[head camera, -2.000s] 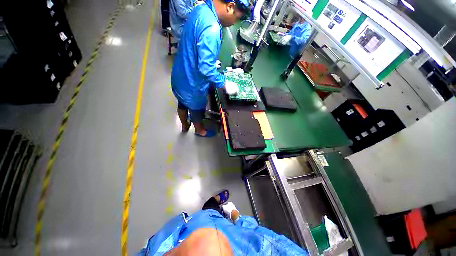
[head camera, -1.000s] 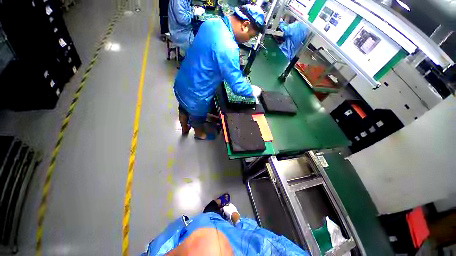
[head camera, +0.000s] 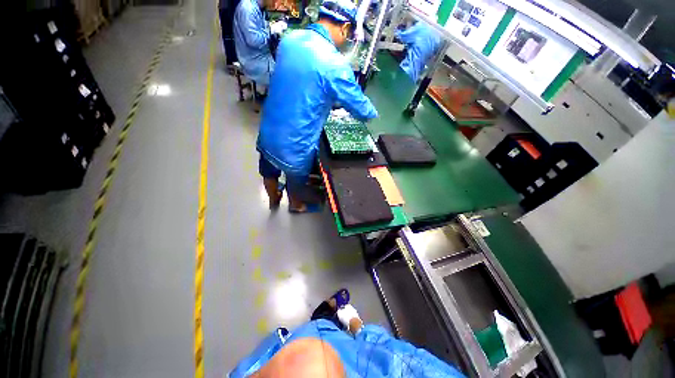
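My right hand (head camera: 347, 316), as far as I can tell, is in a white glove, small and low in front of my blue smock, beside my sandalled foot. Its fingers are not clear and I see nothing held. My left hand is not in view. Nearest on my right is the metal conveyor rail (head camera: 442, 306). A pale crossbar (head camera: 516, 359) lies across the rails near the bottom. A crumpled white cloth (head camera: 511, 336) lies against the crossbar on a green surface (head camera: 489, 344).
A green bench (head camera: 470, 181) ahead holds black foam pads (head camera: 360, 196), orange sheets and a green circuit board (head camera: 348, 138). A person in a blue smock (head camera: 300, 96) stands at its left side. Other people are farther back. Yellow floor lines (head camera: 201, 221) run along my left.
The person at the bench has drawn the arm back from the foam pad side and leans over the far end of the board. My view has shifted slightly; the cloth and crossbar lie as before.
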